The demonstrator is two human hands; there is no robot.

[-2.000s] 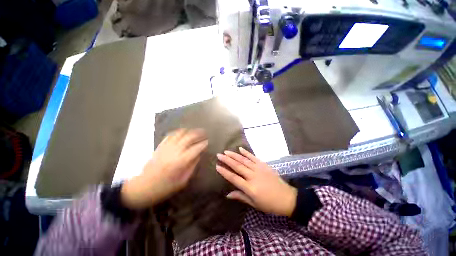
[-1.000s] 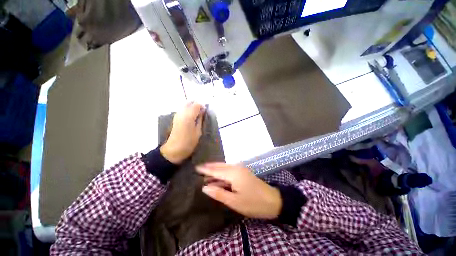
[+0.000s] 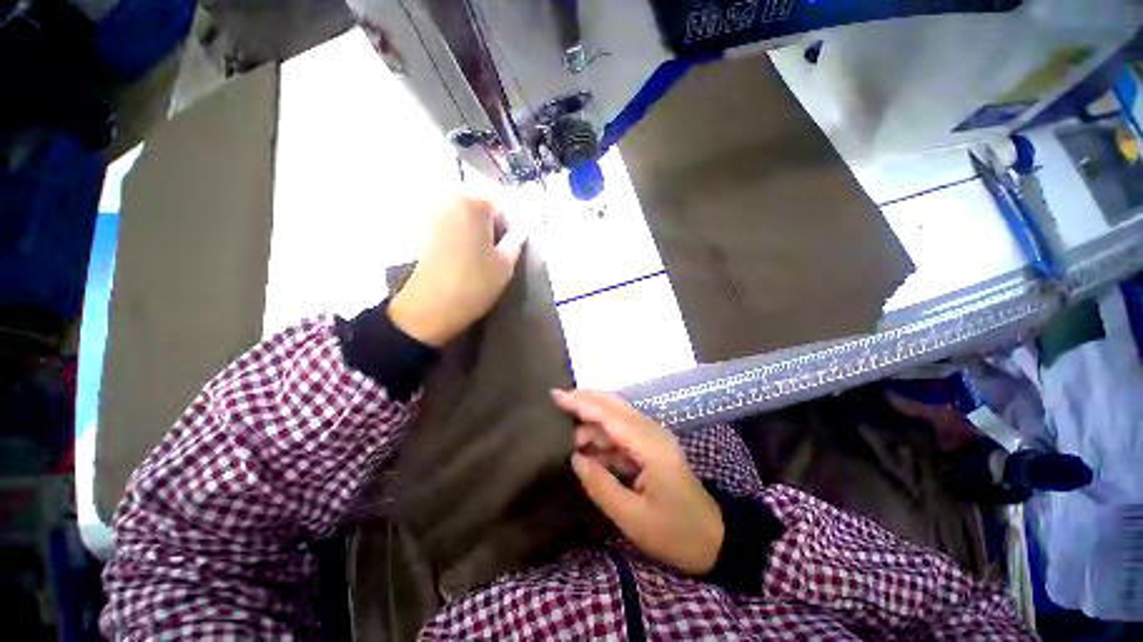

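A brown-olive cut panel (image 3: 495,426) lies in front of the presser foot (image 3: 520,169) and hangs over the table's front edge into the lap. My left hand (image 3: 461,266) is at the panel's far end, just in front of the foot, its fingertips pinched on the cloth in bright glare. My right hand (image 3: 646,477) is at the panel's right edge near the table front, thumb and fingers curved around that edge; the hold is partly hidden. The needle tip is lost in the glare.
The sewing machine head (image 3: 602,50) stands over the table. A long brown panel (image 3: 188,276) lies at left, another (image 3: 765,213) right of the needle. Snips or tweezers (image 3: 1022,213) lie at right. A ruler tape (image 3: 777,370) runs along the front edge. Brown cloth (image 3: 270,28) is heaped behind.
Since two seconds ago my left hand has moved forward to the foot, and my right hand has moved down to the panel's right edge. The view has shifted closer to the machine.
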